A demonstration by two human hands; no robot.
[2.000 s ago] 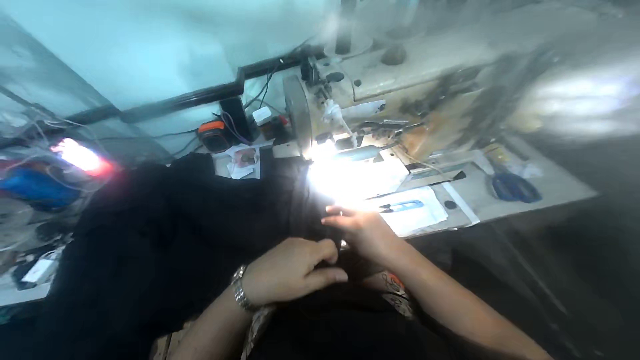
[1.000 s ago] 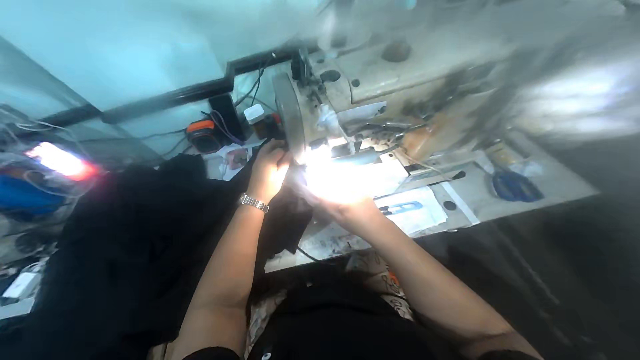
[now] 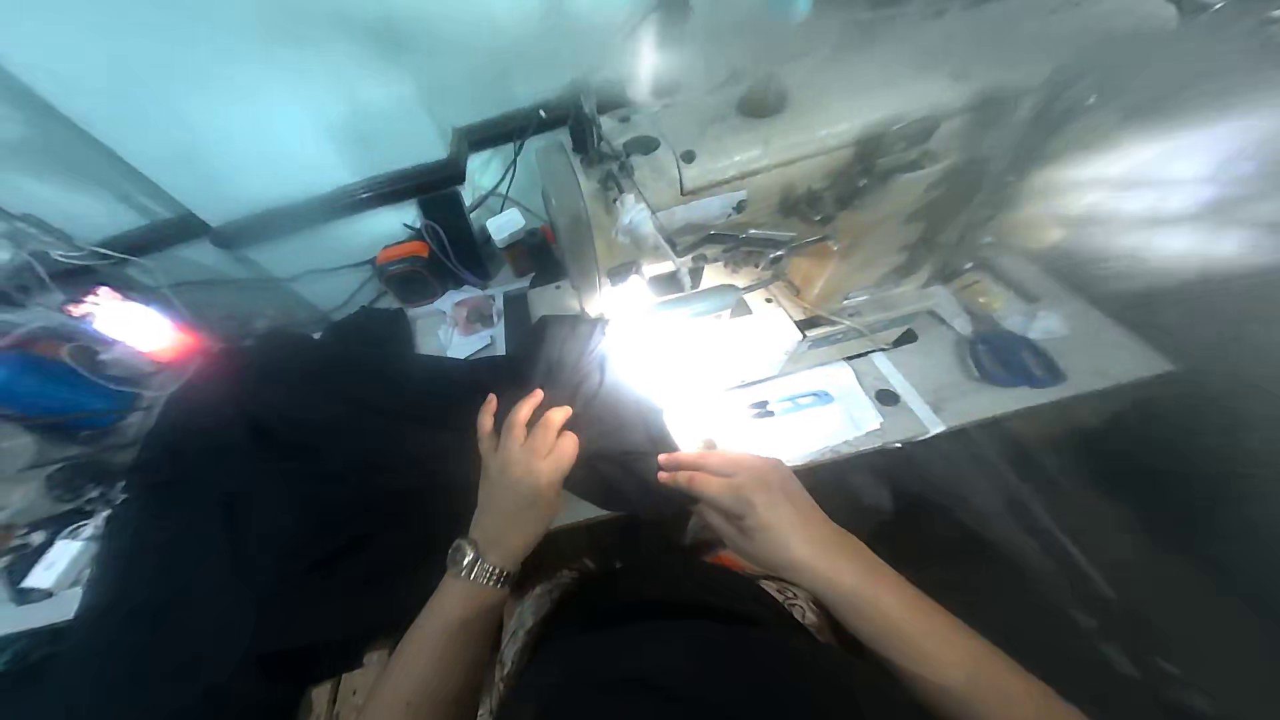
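Black fabric (image 3: 330, 470) spreads over the left of the table and runs up to the brightly lit needle area of a sewing machine (image 3: 590, 230). My left hand (image 3: 527, 470), with a metal watch at its wrist, lies on the fabric, fingers apart. At the fabric's near right edge is my right hand (image 3: 745, 500), thumb and fingers close together; whether cloth is pinched between them is hard to see. Glare hides the needle and presser foot. Blue thread snips (image 3: 800, 401) rest on white paper (image 3: 845, 410) right of the glare.
Dark blue-handled scissors (image 3: 1015, 358) lie near the table's right end. Behind the fabric stand an orange and black device (image 3: 408, 270) and a white-capped bottle (image 3: 508, 228), with cables about. A blue bundle (image 3: 60, 390) and a bright reddish light (image 3: 135, 325) are at the left.
One second ago my left hand was up beside the machine's needle area; it has come back toward me. My right hand has moved out of the glare, toward me and to the right.
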